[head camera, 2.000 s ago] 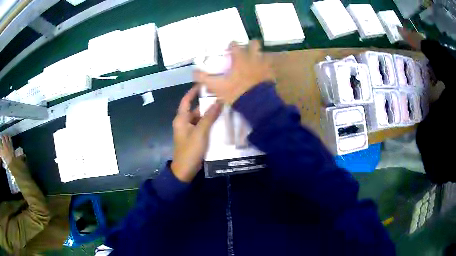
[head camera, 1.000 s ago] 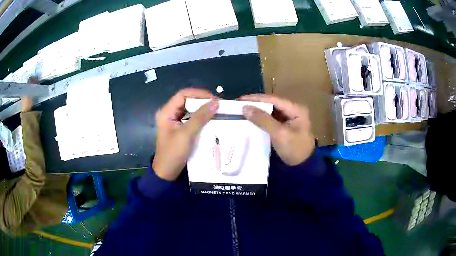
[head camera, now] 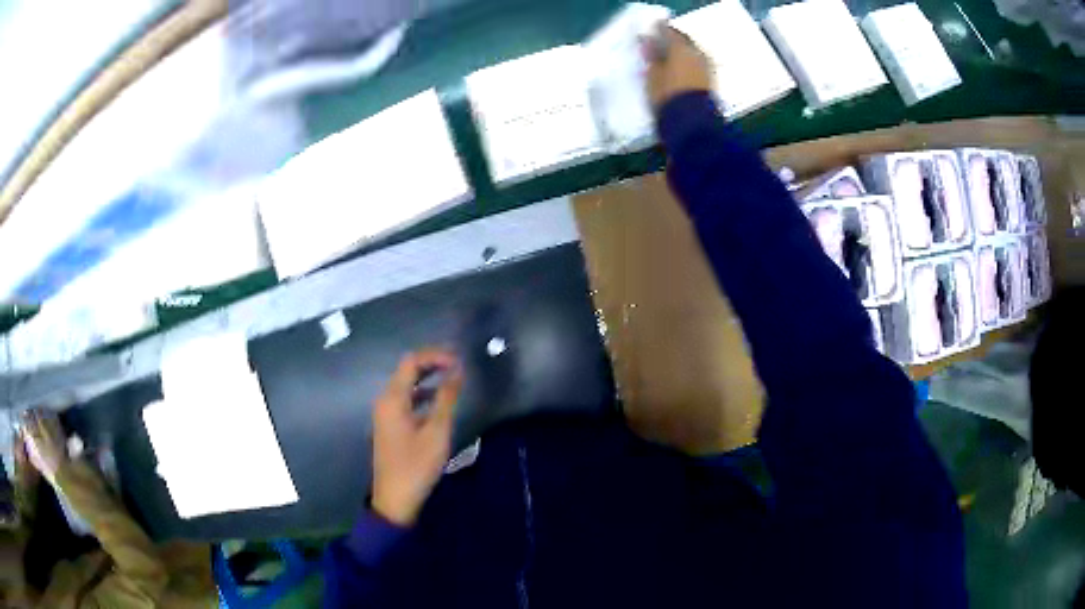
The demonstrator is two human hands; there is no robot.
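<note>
A white retail box is at the near side of the green conveyor belt, blurred, beside other white boxes. My right hand is stretched out to it and grips its right side. My left hand is over the black bench top, its fingers curled with a gap between thumb and fingers, holding nothing that I can see. Inner trays with pink units and black coiled bundles are stacked at the right; my right sleeve hides part of them.
White boxes lie in a row on the green belt. A metal rail edges the bench. White flat cartons lie at left. Brown cardboard lies at right. Another person's hand shows at far left, a dark sleeve at right.
Both hands held the retail box upright before my chest. My right hand has carried it forward to the belt. My left hand has let go and stayed over the bench. The view has tilted.
</note>
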